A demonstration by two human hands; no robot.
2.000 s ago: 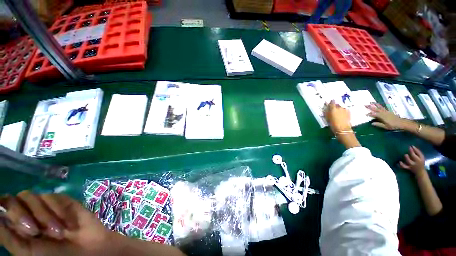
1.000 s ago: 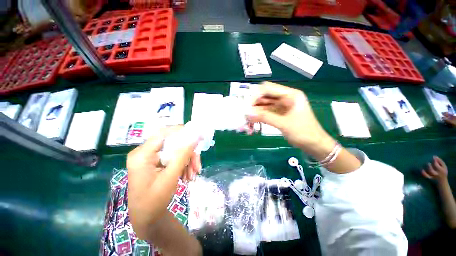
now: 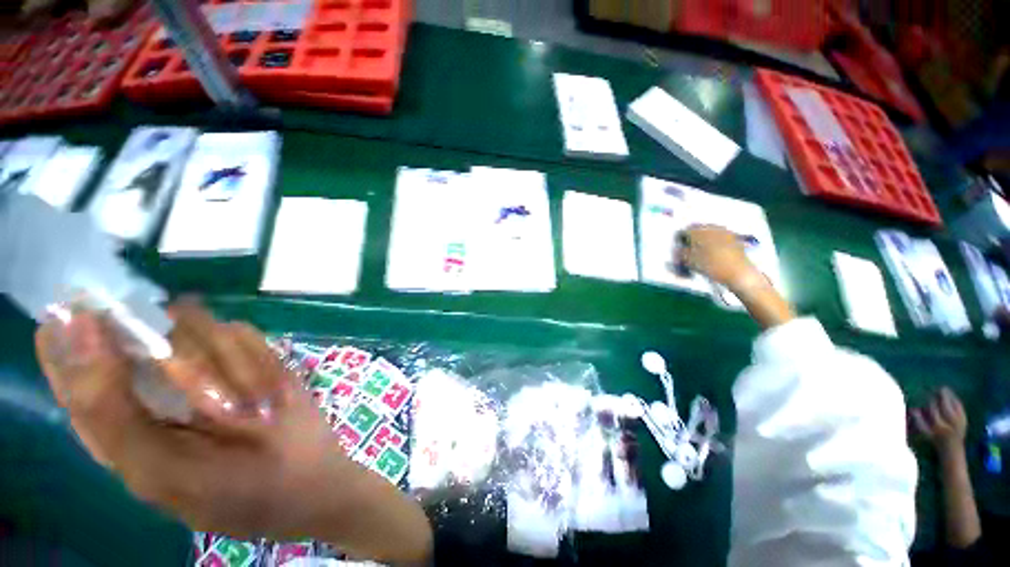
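My left hand (image 3: 183,399) is raised at the lower left, closed on translucent white pouches (image 3: 78,260), and looks blurred. My right hand (image 3: 714,257) reaches over the dark-blue-figure box (image 3: 676,210) right of centre; its fingertips are on or just above a small dark item there, and whether it grips it I cannot tell. Left of it lie a blank white part (image 3: 599,235) and an open marked box (image 3: 426,227) with a red-and-green piece on it. Red-and-green printed pieces (image 3: 366,415) lie heaped in a bag below.
Small clear bags (image 3: 454,432), dark slim accessories in packs (image 3: 615,460) and white corded items (image 3: 670,426) lie near me. Beyond are closed white cartons (image 3: 681,131) and red trays (image 3: 853,144). Another person's hand (image 3: 941,419) is at the right. A metal post (image 3: 199,55) stands at the left.
My hands have moved apart: the left drew back to the lower left with white pouches, the right went to the box at the right. The view has shifted over the boxes.
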